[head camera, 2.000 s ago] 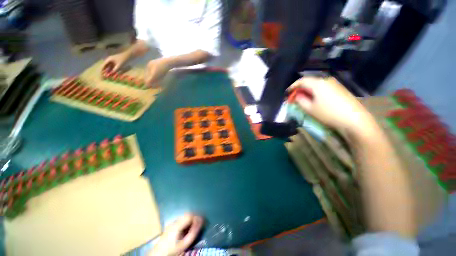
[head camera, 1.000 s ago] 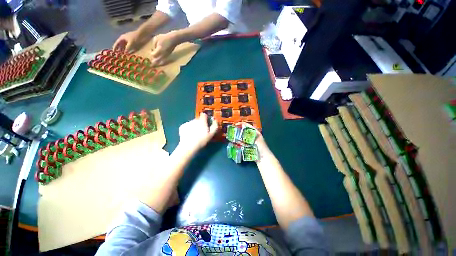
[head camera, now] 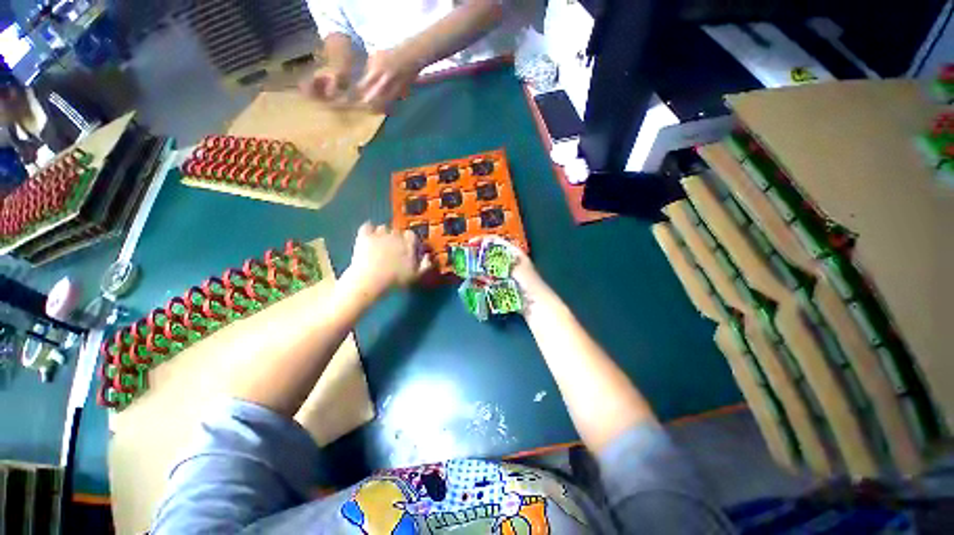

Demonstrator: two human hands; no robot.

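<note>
The orange fixture (head camera: 457, 194) lies on the green bench in front of me. Its upper three rows of pockets look dark; my hands partly cover the bottom row. My left hand (head camera: 391, 257) is at the fixture's lower left corner, fingertips down at a pocket; whether it holds a board is hidden. My right hand (head camera: 513, 263) holds a cluster of several green circuit boards (head camera: 487, 280) just below the fixture's lower right edge, green faces up.
Cardboard with rows of red-ringed boards (head camera: 199, 309) lies left. Stacked board trays (head camera: 776, 303) stand right. A facing person's hands (head camera: 366, 79) are over another cardboard sheet (head camera: 350, 128). A dark machine column (head camera: 617, 89) and a black flat object (head camera: 633, 194) are at back right.
My right hand has come from the right-hand stack to the fixture, with boards in it. My left hand has moved up to the fixture. The facing person's hands have moved off the board rows.
</note>
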